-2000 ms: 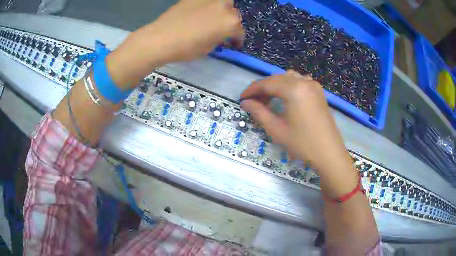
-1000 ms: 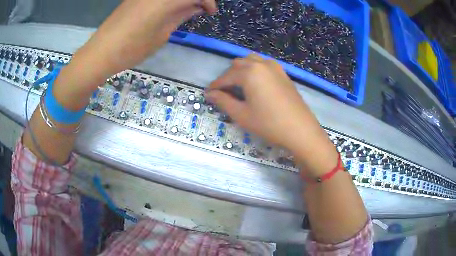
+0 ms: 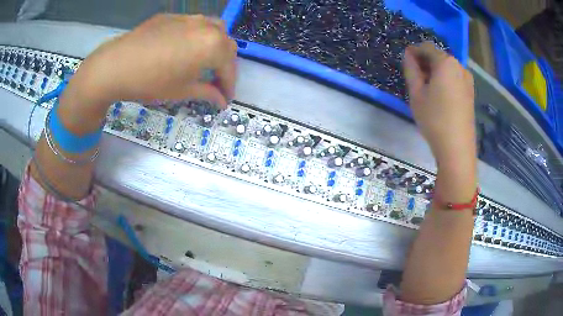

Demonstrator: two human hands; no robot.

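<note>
A long strip of joined circuit boards (image 3: 284,163) runs across the view, with round dark cans with pale tops and small blue components. Beyond it is a blue bin (image 3: 321,75) full of small dark leaded components (image 3: 346,37). My left hand (image 3: 170,62), with a blue wrist band (image 3: 73,131), is over the boards' far edge, left of the bin. Its fingers are curled down; whether they hold a component cannot be told. My right hand (image 3: 441,92), with a red string, is over the bin's right part, fingers curled close together. Its fingertips are blurred and any held part is hidden.
Silver-grey rails (image 3: 234,207) run along both sides of the boards, with a worn pale ledge (image 3: 247,268) in front. Right of the bin lie long thin dark bundled leads (image 3: 518,157). A second blue bin (image 3: 515,68) with a yellow item (image 3: 535,85) is farther right.
My left hand has come back from the first bin to the boards' far edge. My right hand has moved from over the boards to the right part of the bin.
</note>
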